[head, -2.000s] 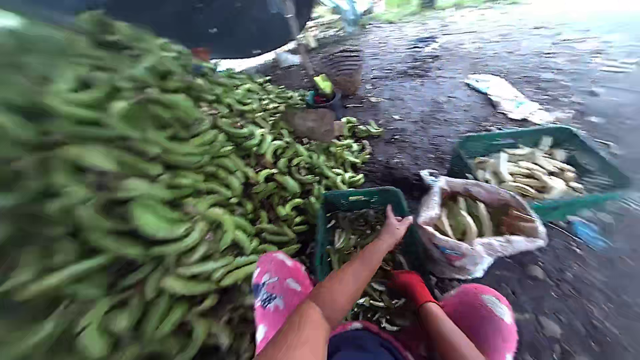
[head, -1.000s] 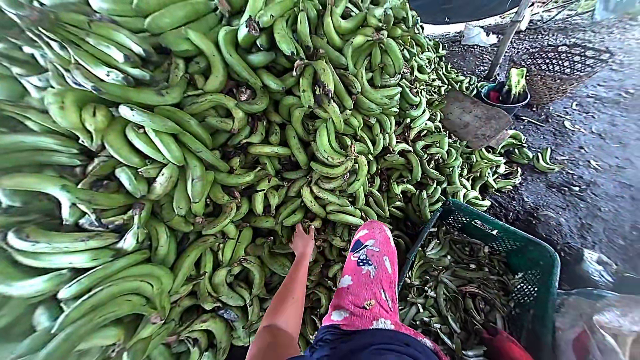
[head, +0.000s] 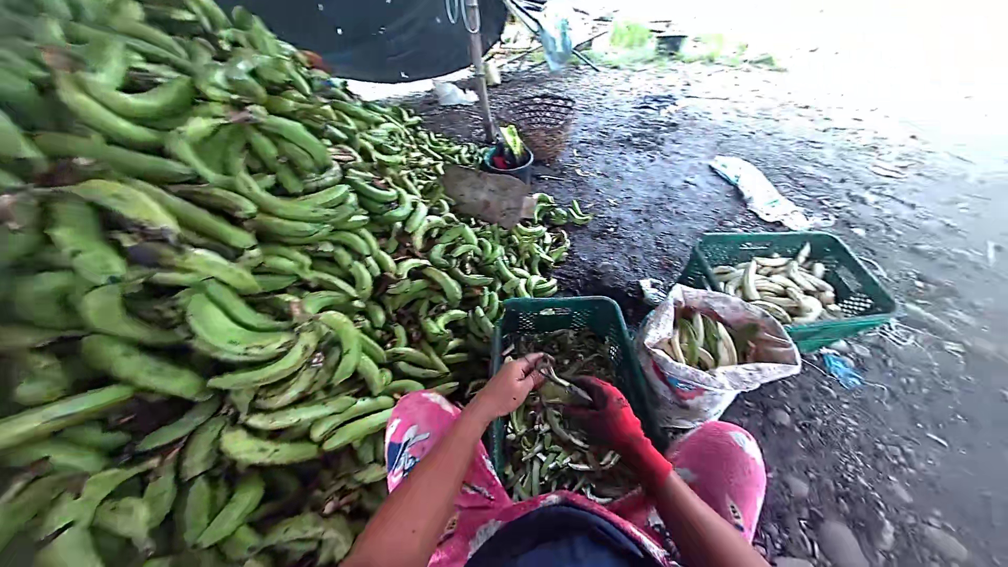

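Above a green plastic crate (head: 498, 441) of peels, my bare left hand (head: 512, 384) grips the stem end of a green banana (head: 554, 375). My right hand (head: 602, 413), in a red glove, holds a small knife (head: 581, 391) whose blade meets the fruit; its handle is hidden in the glove. Loose green peels (head: 543, 461) fill the crate between my knees. A big heap of green bananas (head: 236, 315) rises on the left. To the right of the crate stands a white sack (head: 693, 394) with peels or fruit inside.
A second green crate (head: 854, 315) with peeled bananas (head: 776, 287) stands behind the sack. Farther back are a dark bucket (head: 520, 169), a wicker basket (head: 543, 126), a flat board (head: 484, 195) and a pole (head: 479, 71). A white sack (head: 760, 193) lies on the stony ground.
My left hand has moved from the heap, where it reached one second ago, to over the crate, and now holds a banana. The view has swung back to the right.
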